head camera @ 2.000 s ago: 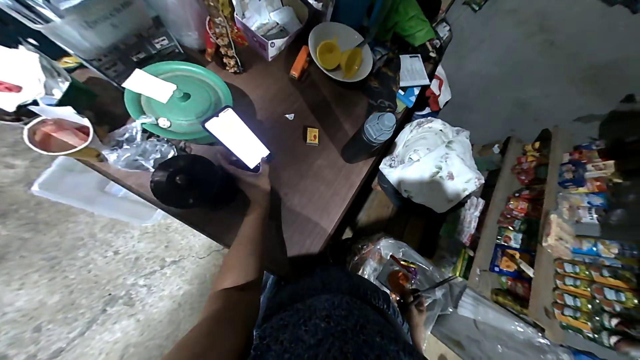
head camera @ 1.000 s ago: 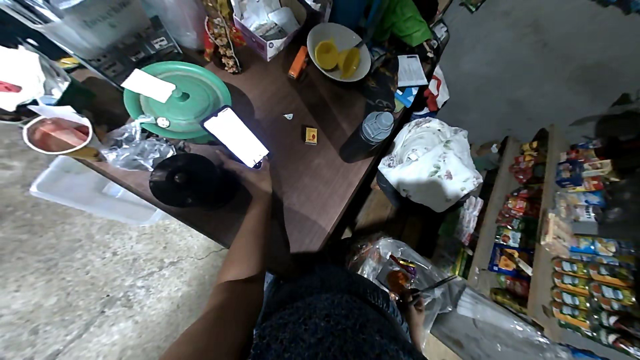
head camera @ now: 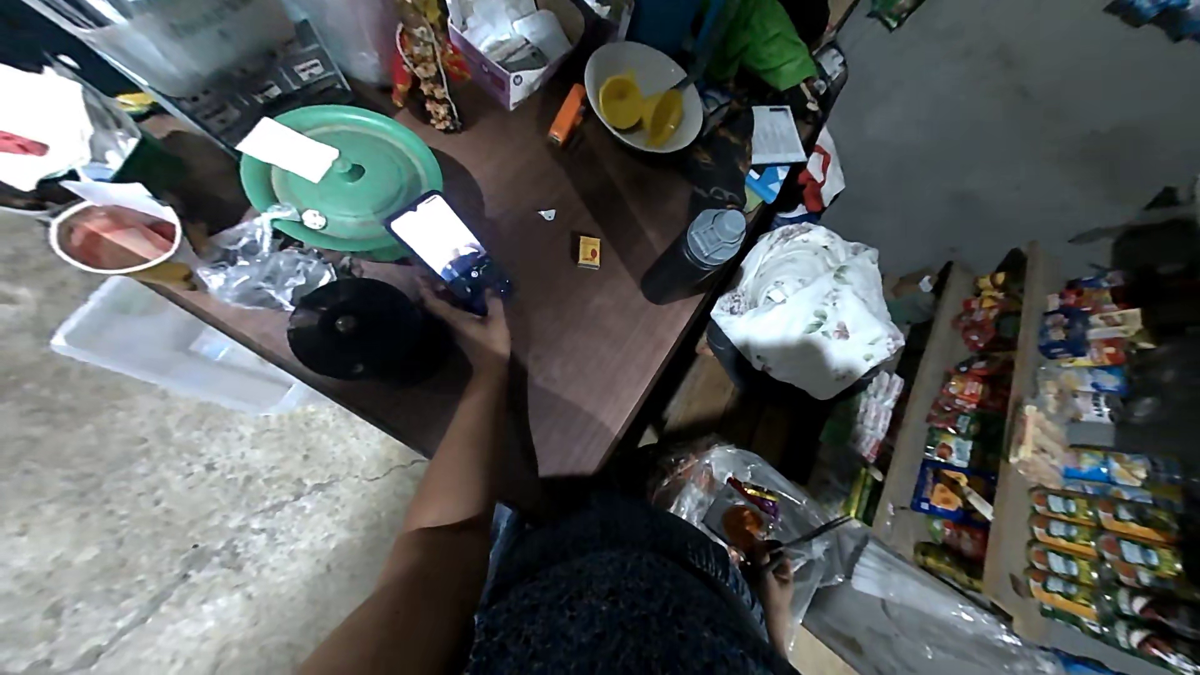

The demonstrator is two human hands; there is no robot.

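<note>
My left hand (head camera: 476,323) is closed around the lower end of a smartphone (head camera: 448,246) with a lit screen, held above the wooden table beside a round green plastic lid (head camera: 380,183). Left of my wrist is a round black object (head camera: 352,328). At the lower right, my right hand (head camera: 771,567) is near a clear plastic bag (head camera: 722,469) with wrappers and something orange-brown in it. A thin dark object (head camera: 816,534) extends from its fingers; what it is cannot be told. The small matchbox (head camera: 589,251) lies on the table.
A dark bottle with a grey cap (head camera: 698,251) stands near the table's right edge (head camera: 647,398). Behind are a bowl with yellow cups (head camera: 600,70), an orange lighter (head camera: 566,114) and a box of papers (head camera: 511,89). A floral cloth bundle (head camera: 816,309) and shelves of packets (head camera: 1008,422) are at right.
The phone's screen was nearly all white and now shows a dark picture in its lower part. My left hand stays at the phone, and my right hand stays by the plastic bag.
</note>
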